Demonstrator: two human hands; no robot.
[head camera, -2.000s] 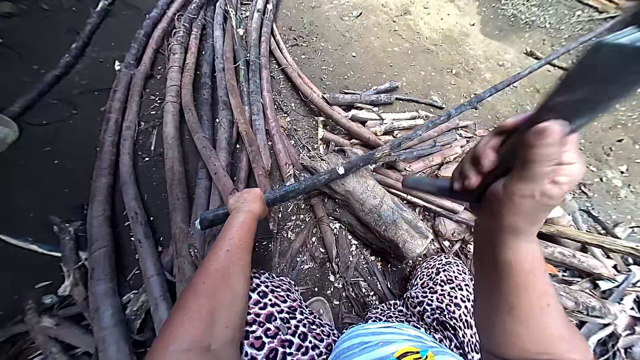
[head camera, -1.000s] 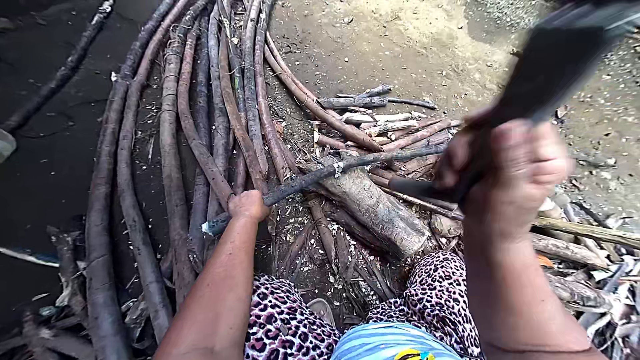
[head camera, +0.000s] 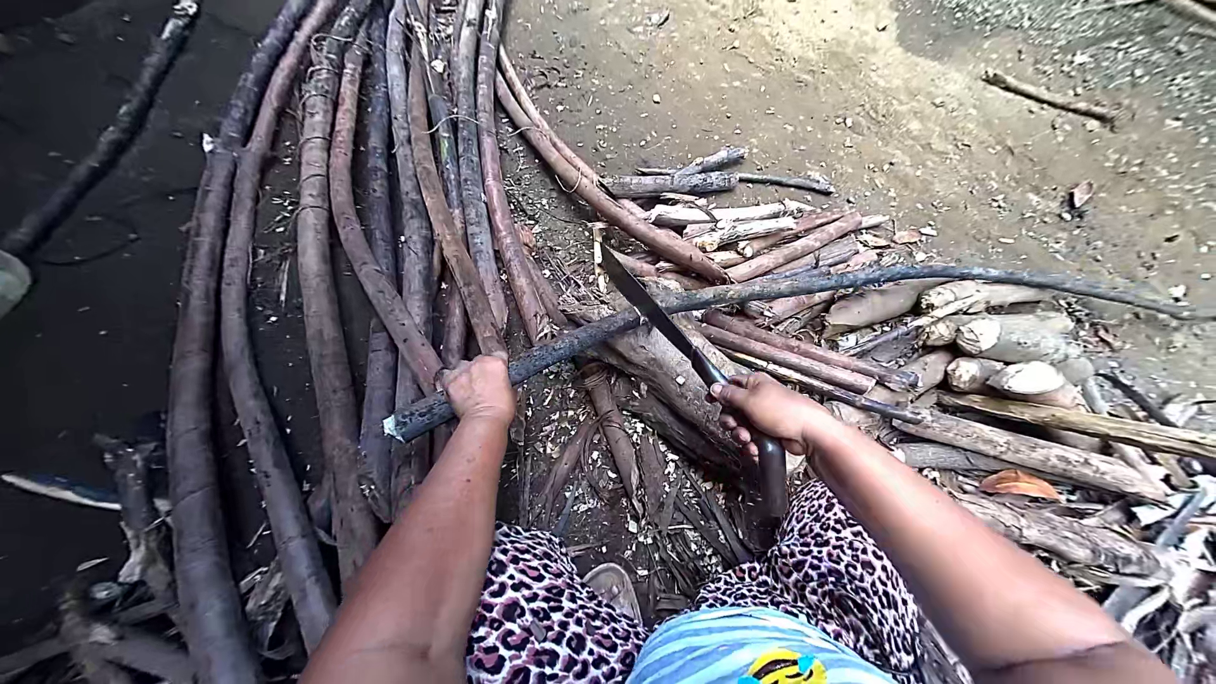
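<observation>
My left hand (head camera: 480, 388) is closed around a long dark wooden pole (head camera: 570, 344) near its cut end. The pole slants up to the right, over a thick log (head camera: 665, 372), and its far part reaches over the cut wood at the right. In my right hand (head camera: 768, 410) is the dark handle of a machete (head camera: 655, 309). The machete's blade points up and left and meets the pole just above the log; how deep its edge sits in the wood I cannot tell.
Long bent poles (head camera: 318, 228) lie side by side on the left. Short cut sticks (head camera: 807, 237) and peeled pieces of wood (head camera: 1021, 337) are heaped at the right. A separate stick (head camera: 1050, 97) lies on the dirt at the upper right. Wood chips are scattered about.
My right hand, raised with the machete in both earlier frames, has come down, and the blade is now at the pole. My left hand has kept its hold near the pole's end.
</observation>
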